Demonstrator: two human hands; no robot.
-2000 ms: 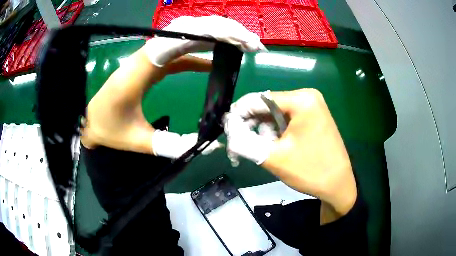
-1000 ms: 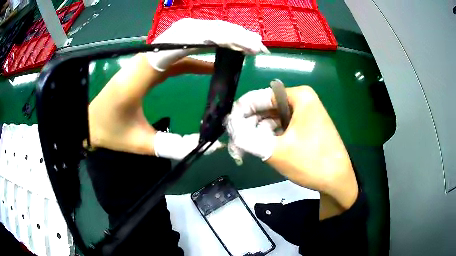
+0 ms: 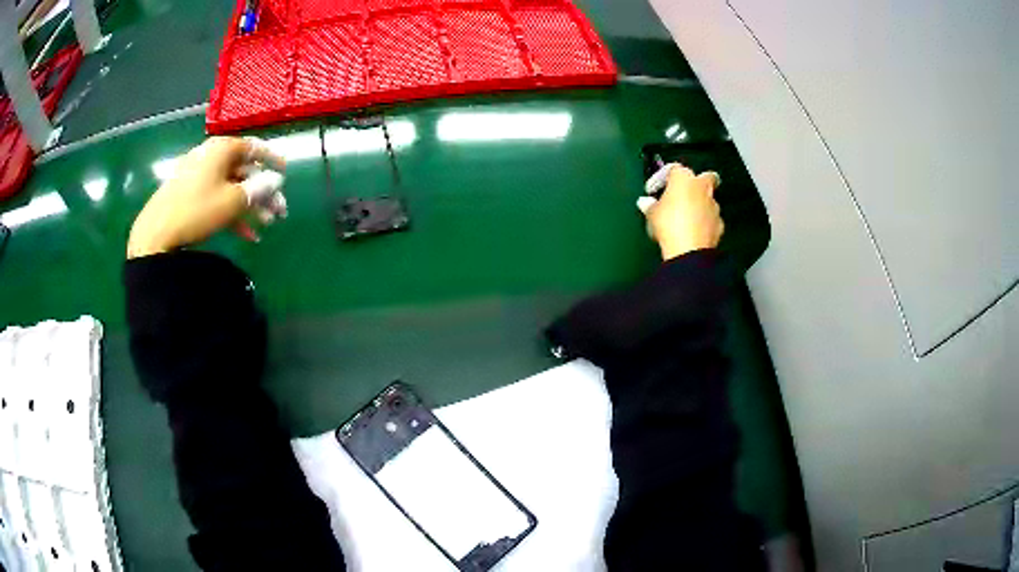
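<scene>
One black phone middle frame (image 3: 372,216) lies on the green mat below the red basket, its solid plate end towards me. A second frame (image 3: 391,442) lies tilted on the white foam sheet (image 3: 564,447). My left hand (image 3: 212,192), with white finger cots, is raised left of the first frame, fingers apart and empty, not touching it. My right hand (image 3: 684,210) is far right with fingers bent over a dark flat object (image 3: 715,160). Whether it holds anything is too small to tell. I cannot make out the tweezers.
A red mesh basket (image 3: 413,54) with a blue stick (image 3: 248,17) stands at the far side. Another red basket (image 3: 13,156) is far left by a pale post. A white blister tray (image 3: 50,430) is at left, a grey panel (image 3: 894,179) at right.
The frame held near the camera is gone from my left hand, and a frame now lies on the mat. My right hand has moved to the far right. The view has shifted right.
</scene>
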